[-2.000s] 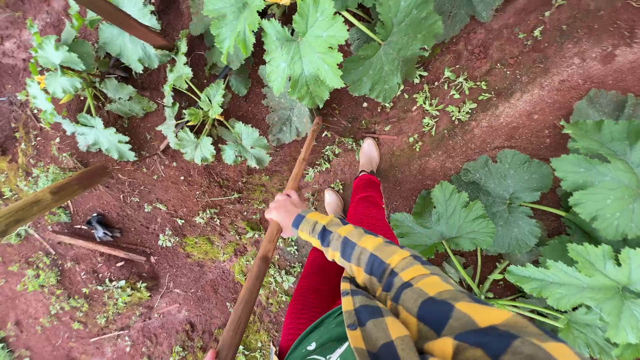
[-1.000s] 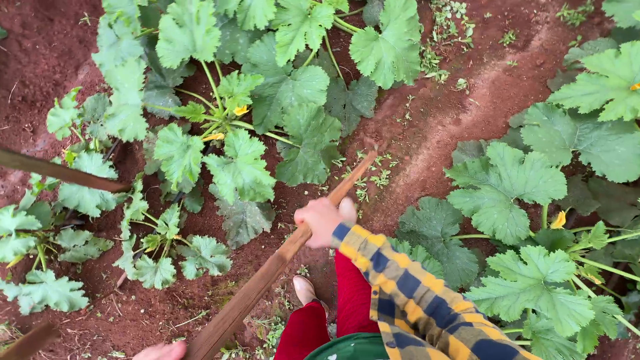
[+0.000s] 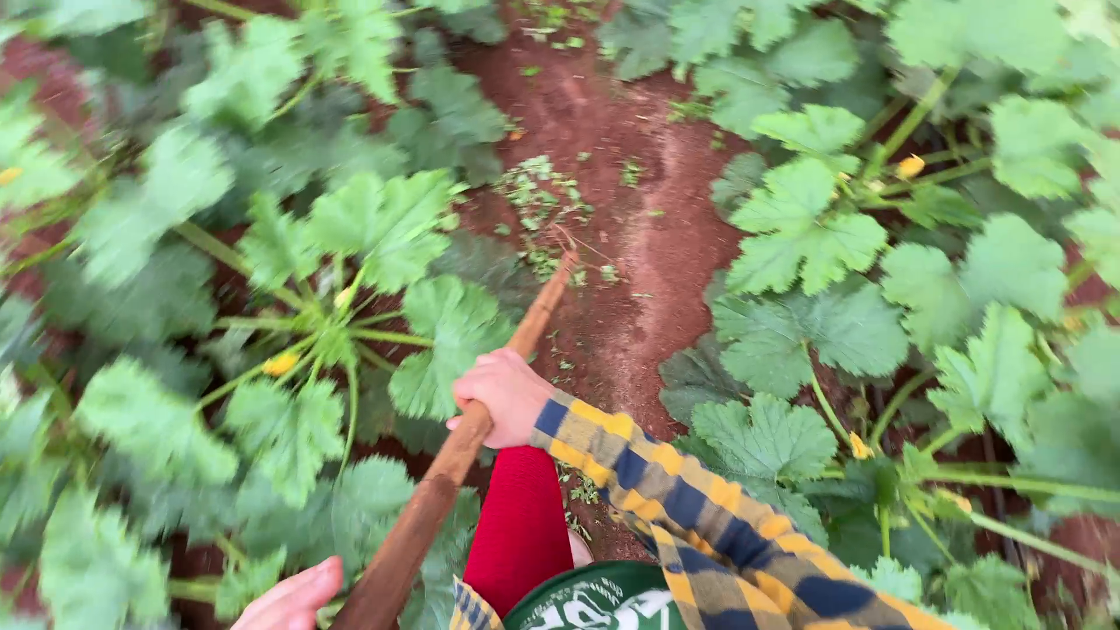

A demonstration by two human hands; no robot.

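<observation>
A long wooden pole (image 3: pixel 433 499) runs slantwise from the bottom of the view up to the middle of the path. My right hand (image 3: pixel 503 398), below a checked sleeve, is closed around its middle. At the bottom edge my left hand (image 3: pixel 293 599) is beside the lower end of the pole, fingers extended, partly cut off by the frame; no hold on the pole shows. The pole's far end lies over thin dry stems (image 3: pixel 573 236) and small weeds (image 3: pixel 538 197). Whether a tool head is fitted there, I cannot tell.
Squash plants with broad leaves and yellow flowers (image 3: pixel 280 363) crowd the left. More squash leaves (image 3: pixel 792 324) border the right. Between them runs a reddish soil path (image 3: pixel 647 236) with scattered weeds. My red-clad leg (image 3: pixel 521 525) is below the pole.
The view has shifted to a stretch of path with denser plants on both sides. My right hand stays on the pole. The wooden posts seen at the left before are out of view.
</observation>
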